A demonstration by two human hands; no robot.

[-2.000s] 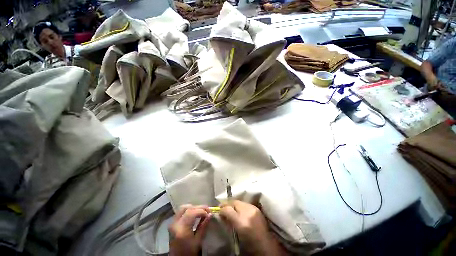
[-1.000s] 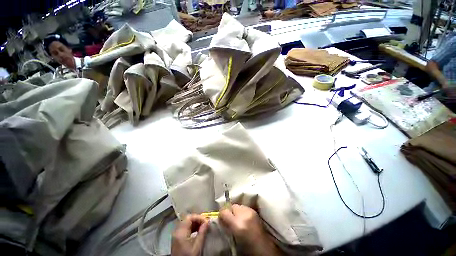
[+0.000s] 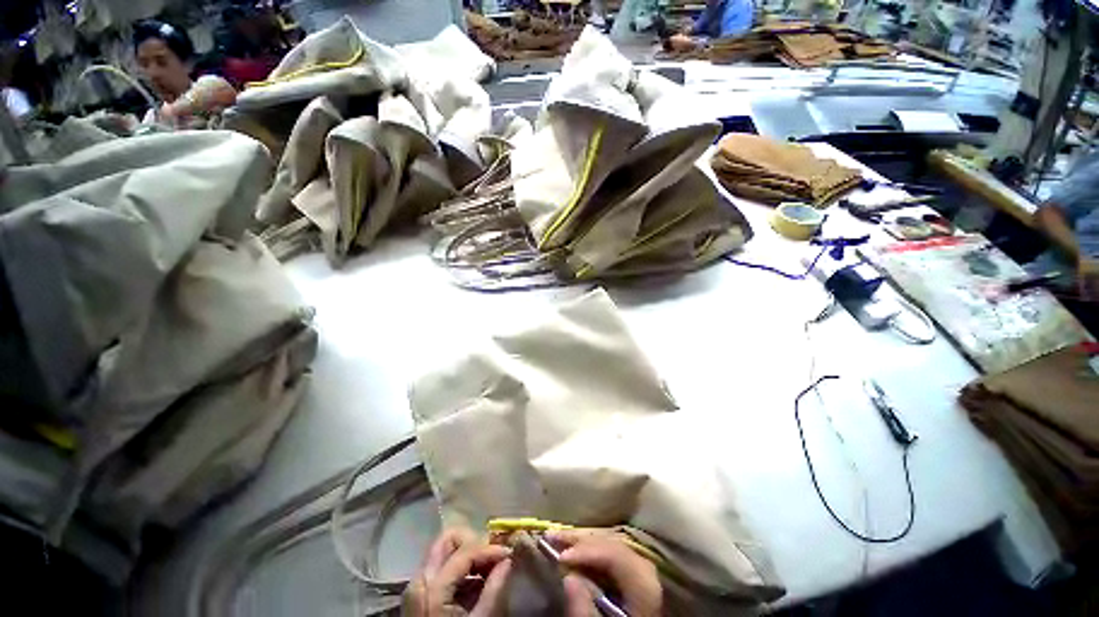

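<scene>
A beige tote bag (image 3: 579, 416) lies on the white table in front of me, its straps (image 3: 362, 518) to the left. A yellow zipper strip (image 3: 524, 526) shows at its near edge. My left hand (image 3: 464, 573) pinches the bag edge just below the yellow strip. My right hand (image 3: 609, 569) holds a slim pen-like tool (image 3: 612, 604) and is at the same edge, close to my left hand. The tool's tip is near the fabric between the hands; whether it touches cannot be told.
Beige bag heaps stand at left (image 3: 157, 301) and behind (image 3: 615, 169). At right are a tape roll (image 3: 797, 221), a black adapter (image 3: 853, 281), a corded tool (image 3: 889, 412), a stained board (image 3: 982, 295) and brown pieces (image 3: 1042, 434). People are across the table and far right.
The pen tool, upright in my right hand before, now slants with its tip toward the bag edge. The hands have moved slightly lower, and more yellow strip shows. The whole view has shifted slightly.
</scene>
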